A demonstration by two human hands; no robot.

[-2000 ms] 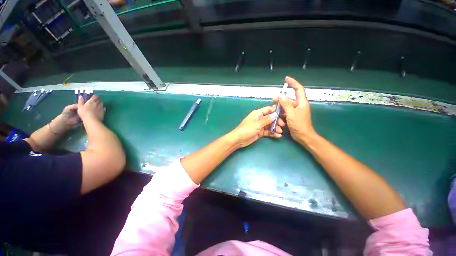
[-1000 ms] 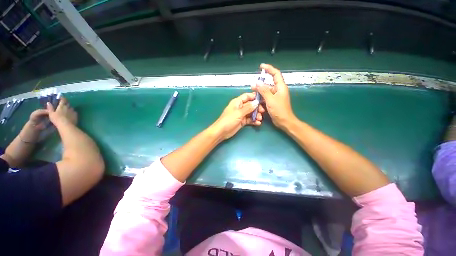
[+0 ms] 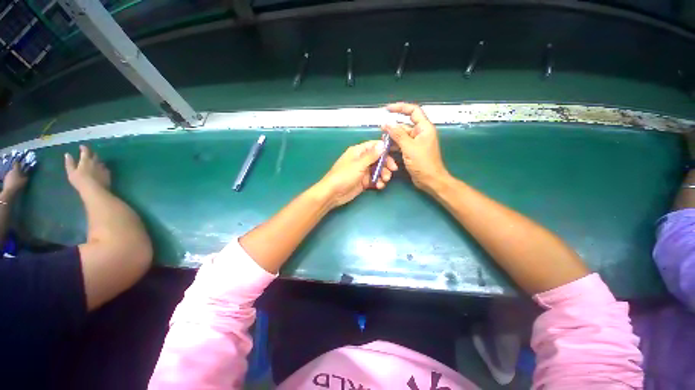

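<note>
A slim grey-blue pen barrel [image 3: 380,160] is tilted between my hands over the bench. My left hand [image 3: 355,172] holds its lower part between thumb and fingers. My right hand [image 3: 419,148] has its thumb and fingers at the upper end, near the pale rail; the fingertips hide that end. Another pen [image 3: 249,163] with a pale end lies alone on the green bench top [image 3: 533,198], left of my hands, touched by no hand.
Beyond the pale rail [image 3: 289,119], several dark pens lie spaced apart on the dark green belt [image 3: 228,90]. A grey upright [image 3: 129,59] stands at the rail. A neighbour's arm [image 3: 118,221] is at left, with pens [image 3: 17,160] by the other hand. A purple sleeve [image 3: 677,247] is at right.
The view has shifted. My hands stay together on the pen, and its upper end is now more covered by my fingers. The neighbour's hands have parted, with the pens now further left.
</note>
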